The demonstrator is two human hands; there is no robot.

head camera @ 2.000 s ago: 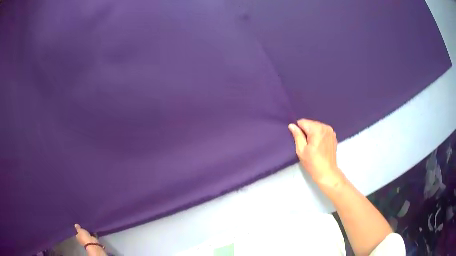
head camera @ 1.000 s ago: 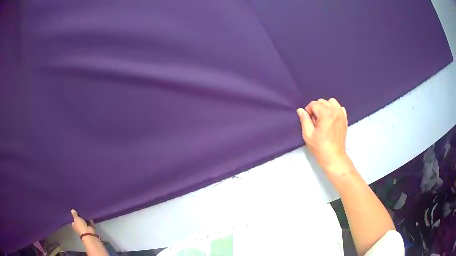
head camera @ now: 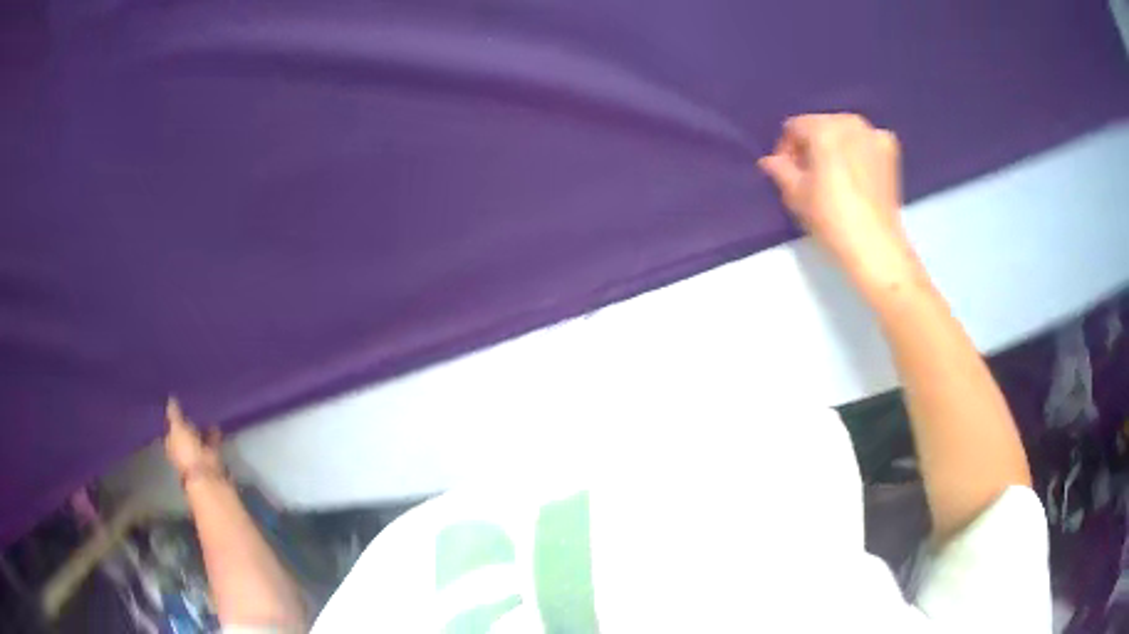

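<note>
A wide plain purple fabric (head camera: 409, 211) covers most of the white table (head camera: 1015, 248), its raw edge running slantwise towards me. My right hand (head camera: 842, 173) pinches the fabric a little in from its edge, and a long fold runs from the fingers to the upper left. My left hand (head camera: 192, 448) is at the fabric's edge at the lower left, with the thumb on top and fingers partly hidden; it holds the edge. The picture is somewhat blurred.
A yellowish rod (head camera: 81, 564) juts out at the lower left. Mixed scraps (head camera: 1071, 421) lie below the table's edge at the right, and more blurred clutter is at the lower left. My white shirt fills the lower middle.
Both hands and the fabric edge appear higher in the picture, with more of my shirt in view. The right hand has also shifted slightly right. The fold has moved up with the fabric.
</note>
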